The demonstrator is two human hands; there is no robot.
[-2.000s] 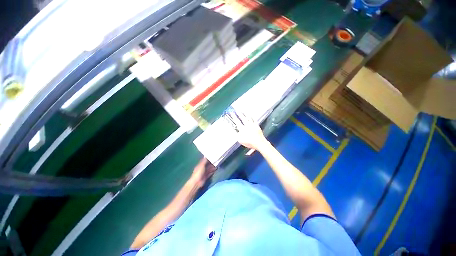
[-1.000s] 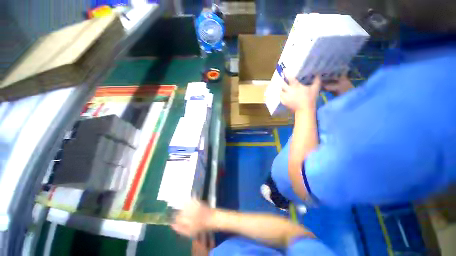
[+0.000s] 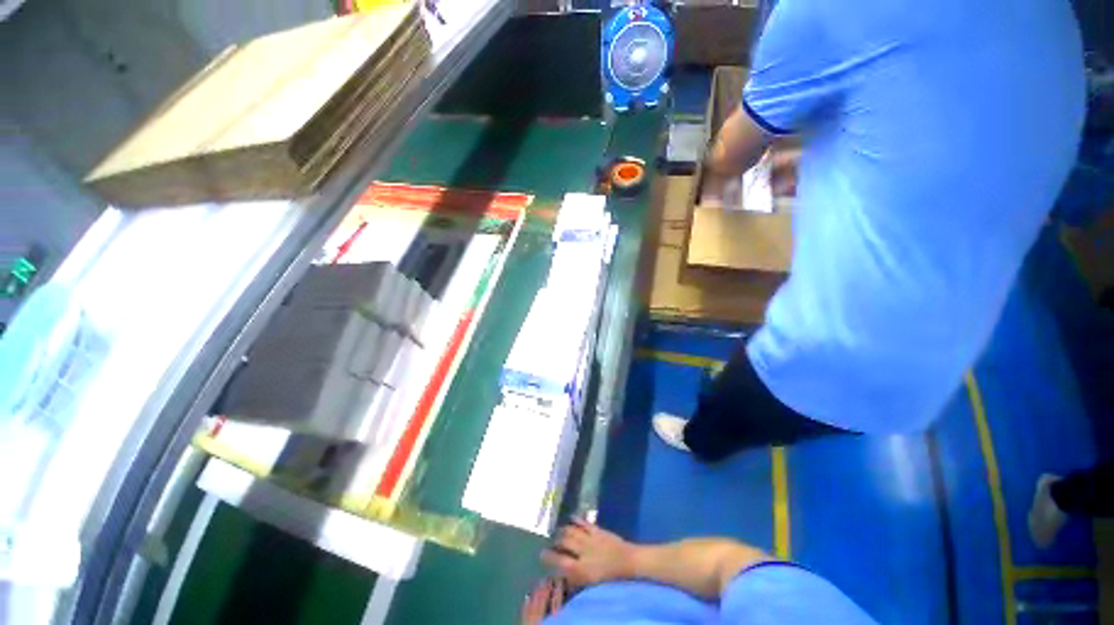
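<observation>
White product boxes with blue bands [image 3: 525, 458] lie in a long row on the green bench ledge, close to its edge. My right hand [image 3: 589, 549] is at the bench edge by the near end of the row, fingers slightly spread, with nothing visible in it. My left hand [image 3: 544, 601] is low in the picture, mostly hidden by my clothing; only some fingers show. A dark-topped stack with pale sides [image 3: 324, 348] stands on the packing board [image 3: 422, 421] with red and yellow taped edges.
Another person in a blue shirt [image 3: 904, 220] bends over an open brown carton [image 3: 739, 241] on the right. A brown cardboard stack [image 3: 257, 110] lies on the white shelf [image 3: 159, 281]. A blue fan [image 3: 638, 55] and an orange tape roll [image 3: 628, 176] are at the bench's far end.
The other person has lowered the white box block into the carton. My view has shifted, and my right hand is now lower, by the near end of the row.
</observation>
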